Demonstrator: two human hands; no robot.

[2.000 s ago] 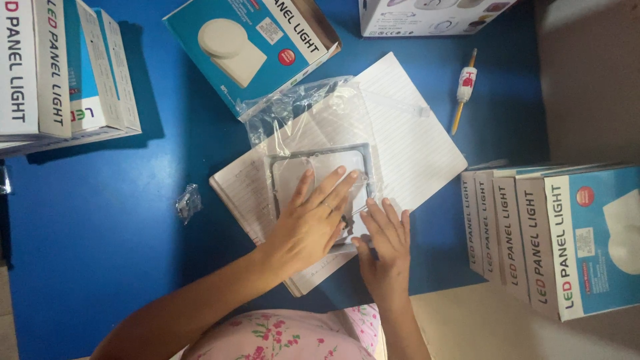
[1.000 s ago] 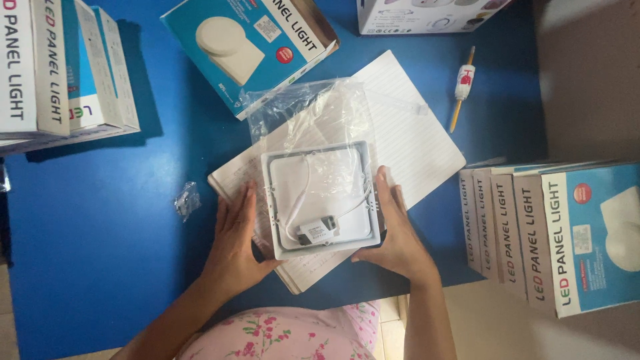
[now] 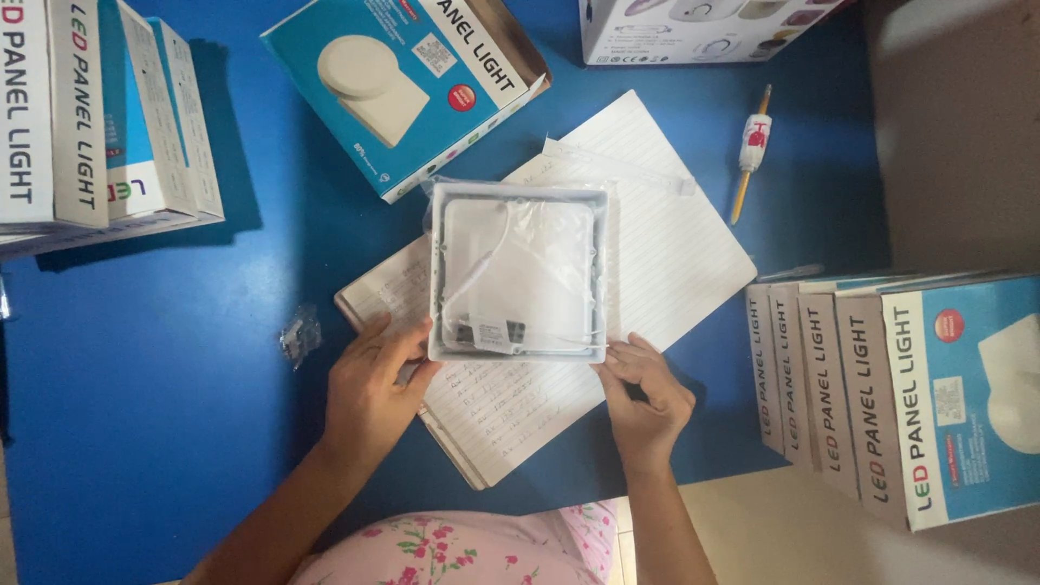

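A square white LED panel light (image 3: pixel 520 268), in a clear plastic bag, is above an open ruled notebook (image 3: pixel 682 244). Its rim surrounds a flat inner plate with thin wires and a small driver (image 3: pixel 491 333) bearing a label, near the lower edge. My left hand (image 3: pixel 378 386) grips the light's lower left corner between thumb and fingers. At the lower right corner, my right hand (image 3: pixel 646 390) holds it with the thumb and bent fingers. Handwriting covers part of the notebook page below the light.
An LED panel light box (image 3: pixel 414 89) lies behind the notebook. More such boxes stand in rows at left (image 3: pixel 77 122) and right (image 3: pixel 914 406). A small clear packet (image 3: pixel 301 335) is left of the notebook, a pencil with a wrapped middle (image 3: pixel 754 146) to its right. Another white box (image 3: pixel 699 32) is at the back.
Two seconds ago both hands lay over the light; now they hold its lower corners. Since one second ago, the driver has shifted to the light's lower edge and the bag's top has folded down.
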